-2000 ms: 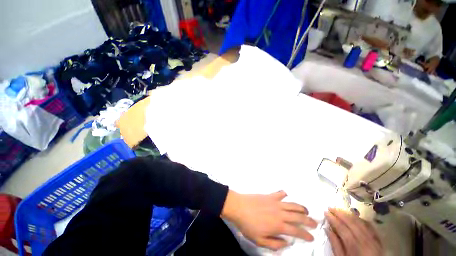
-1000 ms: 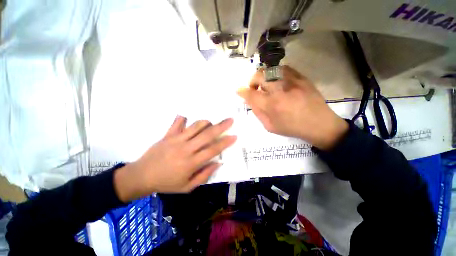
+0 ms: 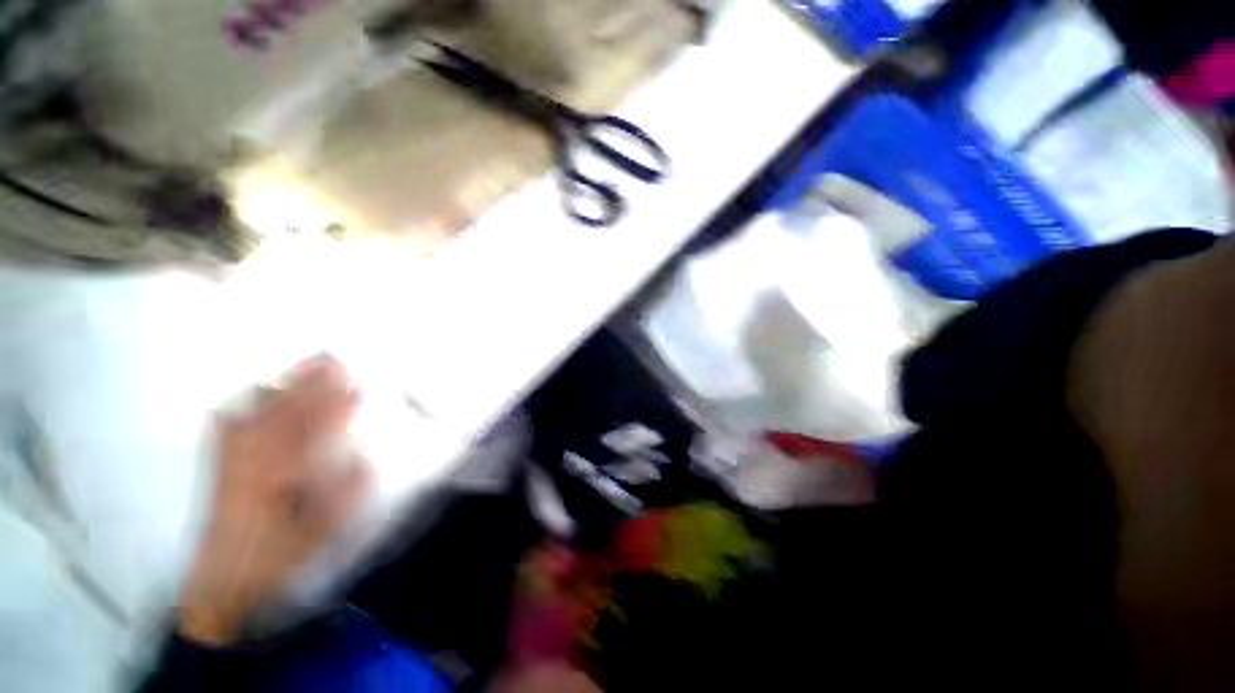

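Note:
The view is tilted and strongly blurred. White fabric (image 3: 115,352) lies on the sewing table at the left, washed out near the lamp spot. My left hand (image 3: 278,487) rests on the white area below the machine head; its fingers look bent, and blur hides whether they grip cloth. A large blurred skin-coloured shape (image 3: 1165,433), seemingly my right hand or wrist, is close to the camera beside a dark sleeve and cut off by the right edge; its fingers cannot be made out. Black shears (image 3: 576,142) lie on the machine bed.
The sewing machine head (image 3: 122,81) is at the upper left. A blue basket (image 3: 935,190) with white pieces (image 3: 799,325) is beside the table's front edge. Part of another blue object shows at the bottom left. My dark-clothed lap holds small white scraps.
The view has swung towards the right side of the table and tilted. My right hand has left the needle area. My left hand is still on the white area; the shears still lie on the bed.

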